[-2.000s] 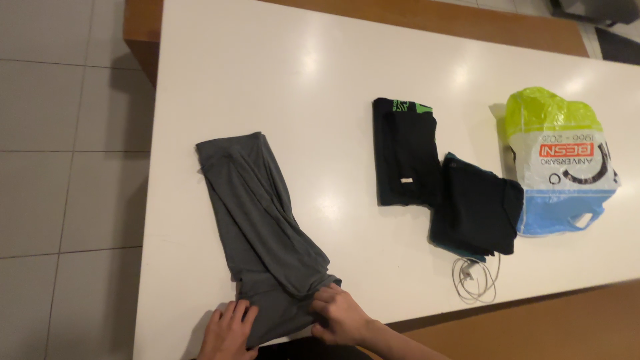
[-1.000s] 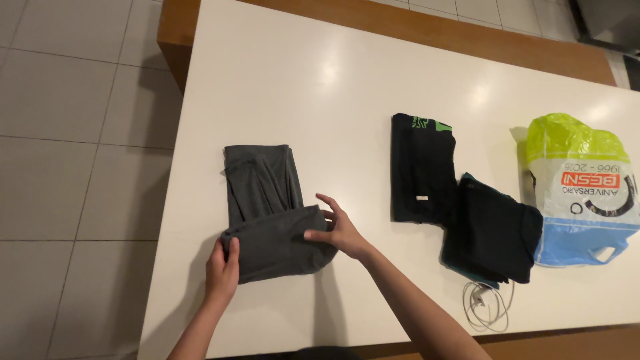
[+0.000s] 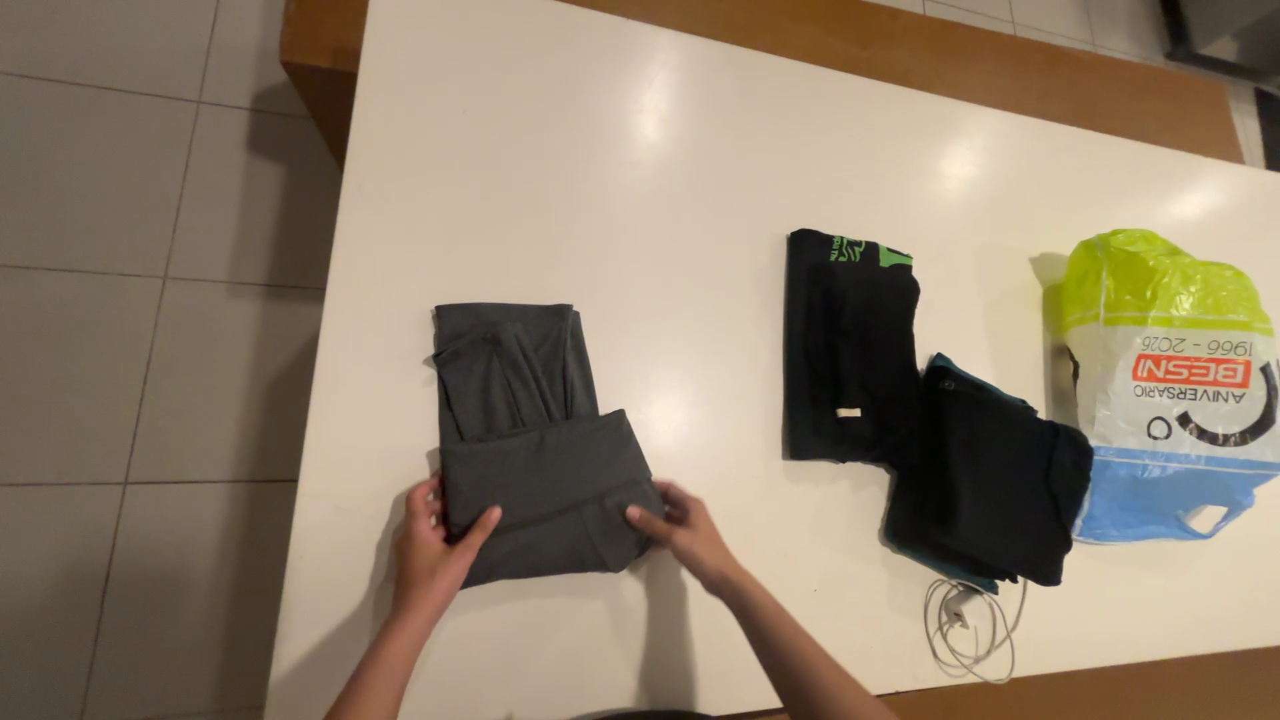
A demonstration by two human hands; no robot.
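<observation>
A dark grey fabric garment (image 3: 545, 470) lies on the white table, its near part folded up over the far part. My left hand (image 3: 440, 540) grips the near left edge, thumb on top and fingers at the side and partly under the cloth. At the right edge, my right hand (image 3: 680, 525) pinches the same folded part, thumb on top, the other fingers partly hidden. The far part of the garment shows loose creases and layers.
A folded black garment with green print (image 3: 850, 340) touches another dark folded garment (image 3: 990, 470) right of centre. Close by lie a coiled cable with a white plug (image 3: 960, 610) and a green, white and blue plastic bag (image 3: 1170, 400). The white table (image 3: 700, 250) has brown benches alongside.
The grey garment, longer two seconds ago, is now folded shorter, its near end turned over the far part. My right hand, with fingers spread a second ago, has come down at the fold's right edge.
</observation>
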